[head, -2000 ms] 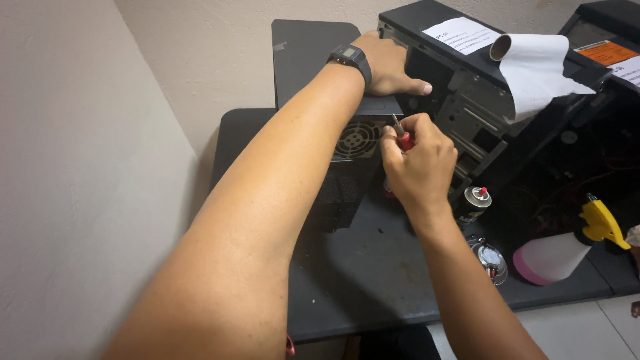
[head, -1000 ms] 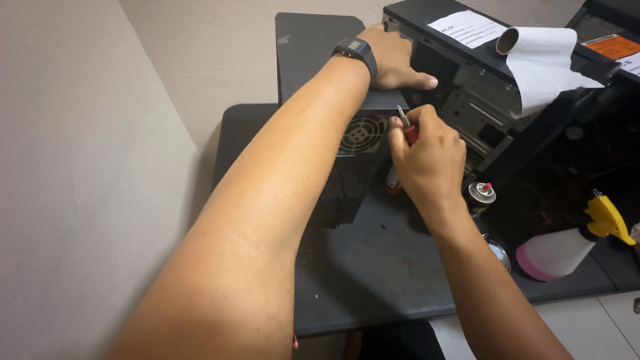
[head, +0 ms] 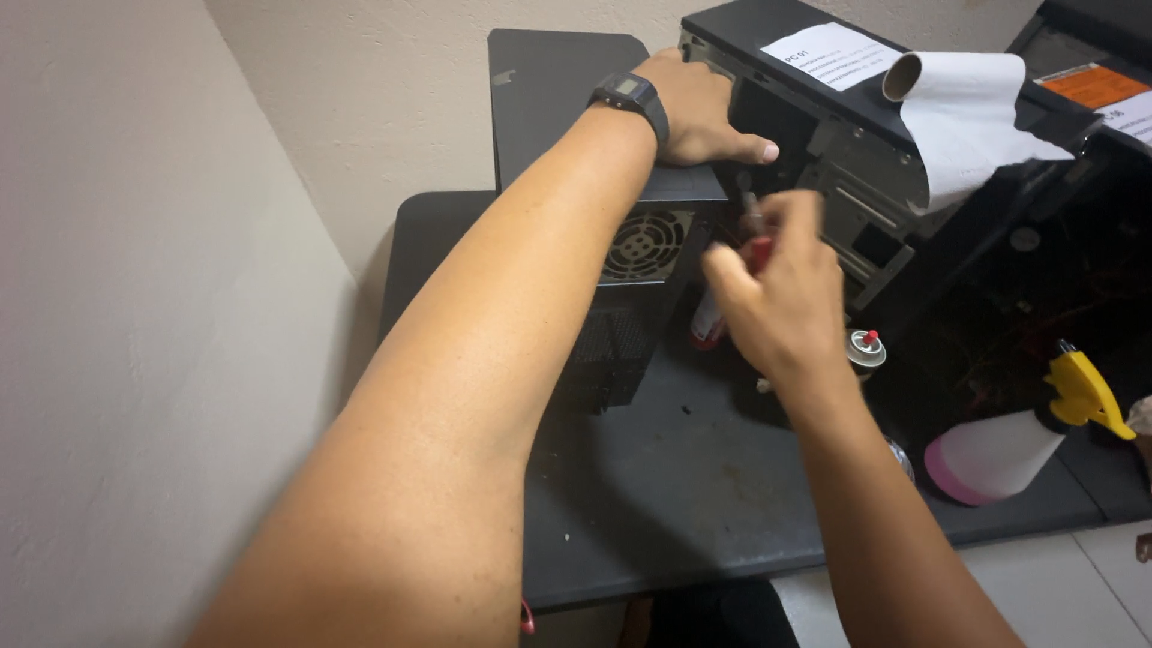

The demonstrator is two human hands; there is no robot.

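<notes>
My left hand, with a digital watch on its wrist, rests on top of a black computer case, thumb stretched out to the right; it grips no tool that I can see. The round fan grille on the case's near face is partly covered by my left forearm. Right of the grille, my right hand holds a screwdriver with a red handle, its shaft pointing up and away. The hand and tool are blurred, and the tip is hard to make out.
A second open computer case stands behind on the right, bearing a printed sheet and a paper roll. On the black table are an aerosol can, a red and white can and a spray bottle. A wall bounds the left.
My right hand has moved off the edge of the fan grille, slightly to the right, with the screwdriver still in it. My left hand has stayed on top of the case.
</notes>
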